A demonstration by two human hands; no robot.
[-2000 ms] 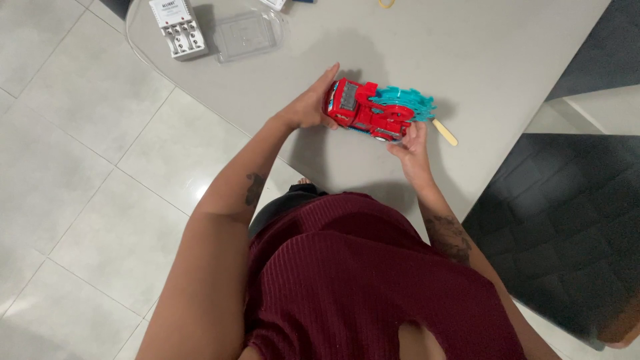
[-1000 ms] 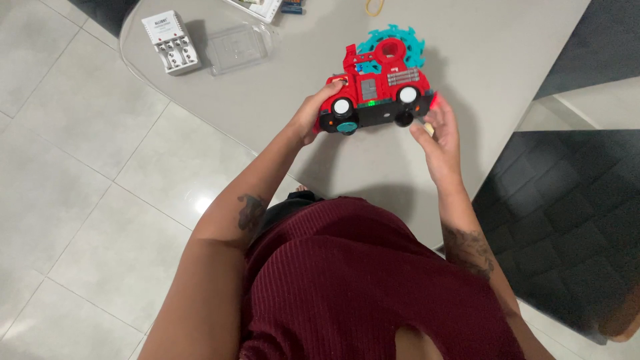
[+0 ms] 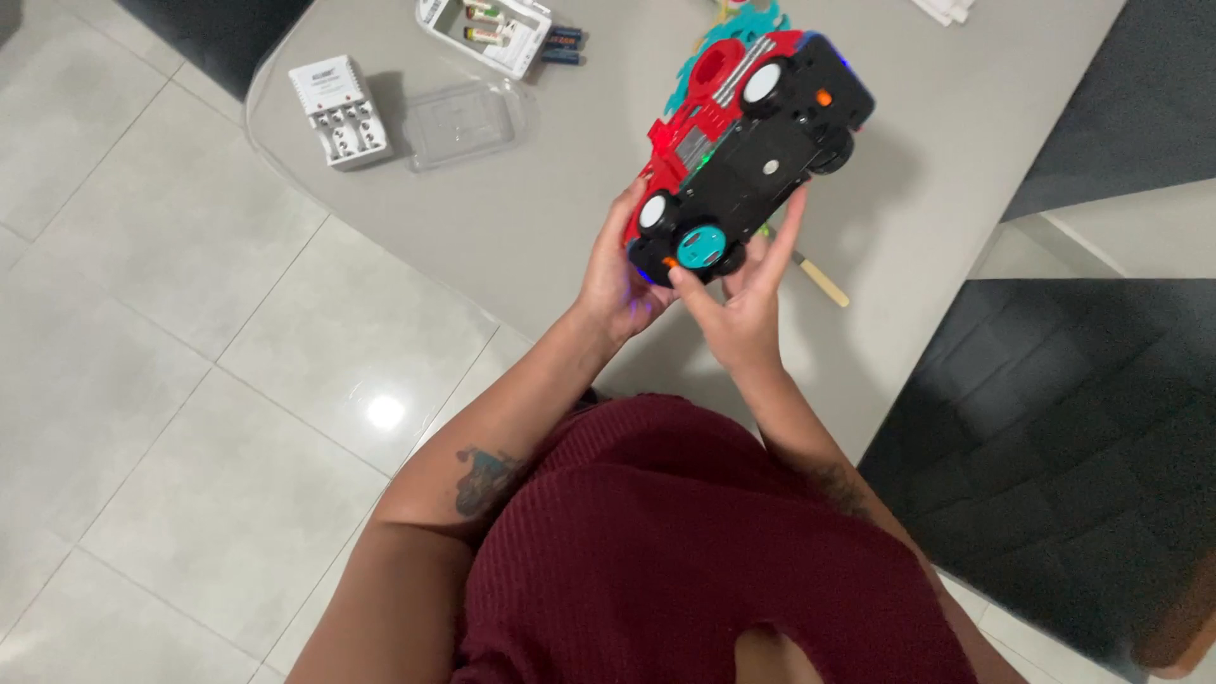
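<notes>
A red toy truck (image 3: 750,161) with teal gear-like parts is held tilted above the table, its black underside with wheels and a round teal piece facing up. Green, blue and orange spots glow on it. My left hand (image 3: 622,275) grips its lower end from the left side. My right hand (image 3: 746,304) is at the same end from below, the thumb near an orange spot and a finger reaching along the underside's edge. A tool with a pale yellow handle (image 3: 823,283) lies on the table behind the right hand; its far end is hidden by the hand and truck.
On the grey table (image 3: 570,171) are a white battery charger (image 3: 340,112), a clear plastic tray (image 3: 465,123), and a white open case (image 3: 486,33) with batteries inside. Dark batteries (image 3: 564,46) lie beside it. Dark quilted chairs (image 3: 1054,427) stand at the right.
The truck has turned from top up, through its side, to underside up, and its far end has swung away from me. My right hand has moved left to the near end.
</notes>
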